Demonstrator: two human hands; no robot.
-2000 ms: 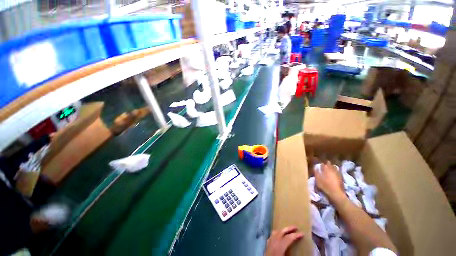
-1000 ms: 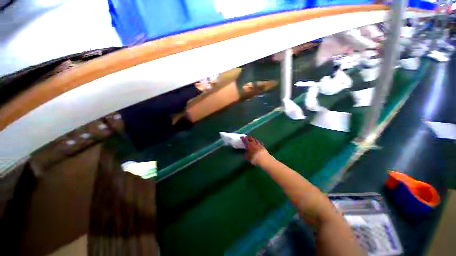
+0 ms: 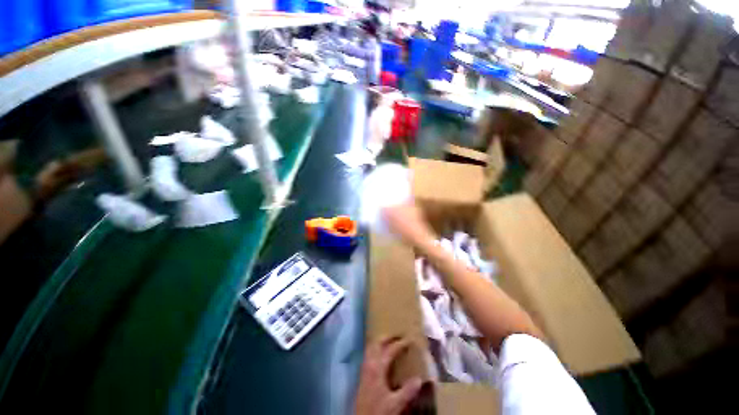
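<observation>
My right hand [image 3: 403, 219] is blurred and holds a white wrapped piece [image 3: 384, 194] above the left flap of the open brown carton [image 3: 559, 284]. The forearm reaches across the carton opening. Many white wrapped pieces [image 3: 458, 352] stand close together inside; the arm hides some of them. My left hand [image 3: 385, 379] is at the near left corner of the carton, its fingers curled on the flap edge.
A calculator [image 3: 293, 300] and an orange and blue tape dispenser [image 3: 332, 233] lie on the dark table left of the carton. The green belt [image 3: 130, 324] carries more white pieces farther up. Stacked cartons [image 3: 640, 154] stand at right; a red stool [image 3: 404, 120] is beyond.
The view turned left to the belt, where a hand reached a white piece, then back right. My right hand has moved from inside the carton to above its left flap, now with a piece.
</observation>
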